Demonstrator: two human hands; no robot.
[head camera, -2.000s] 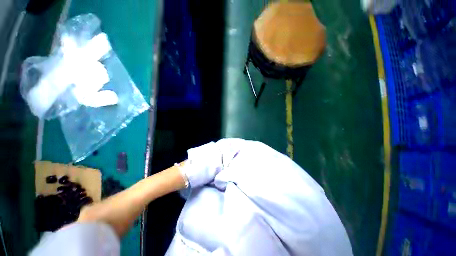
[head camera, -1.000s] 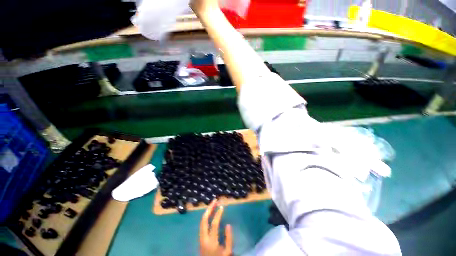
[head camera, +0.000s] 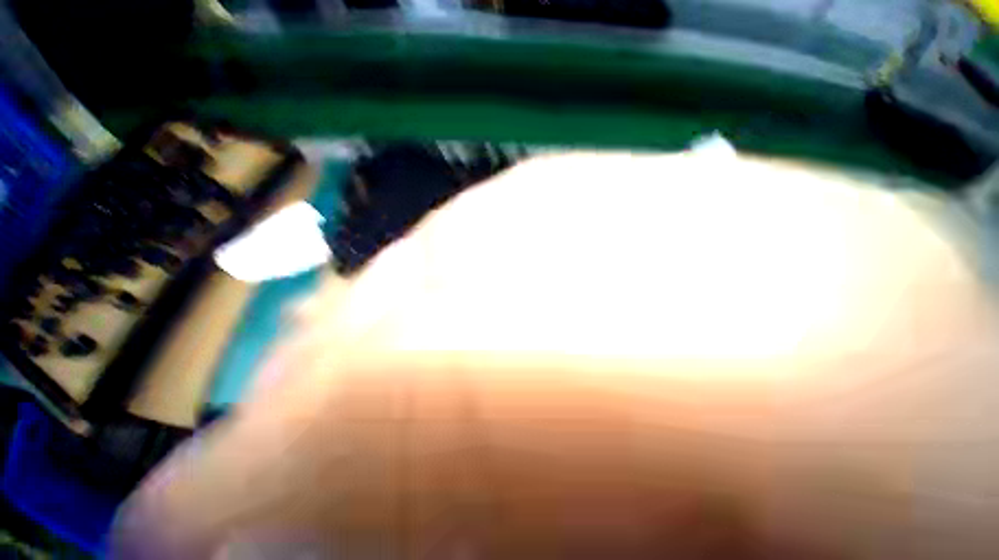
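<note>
A bare hand (head camera: 613, 361), very close to the camera, blurred and partly washed out, fills the centre, right and bottom of the view. I cannot tell which of my hands it is, or whether it holds anything. No second hand can be made out. Behind it, the left part of the black knobs (head camera: 394, 197) shows as a dark blurred mass. The hand hides the rest of them and most of their cardboard.
A dark-edged tray (head camera: 164, 312) of black parts on a tan base stands at the left. A crumpled white paper (head camera: 276, 243) lies between it and the knobs, by a strip of green bench (head camera: 247, 345). Blue plastic (head camera: 60, 470) shows at the lower left.
The outstretched arm at the shelf and the hand by the knobs no longer show there. A hand now covers much of the view. The tray and paper appear higher and further left.
</note>
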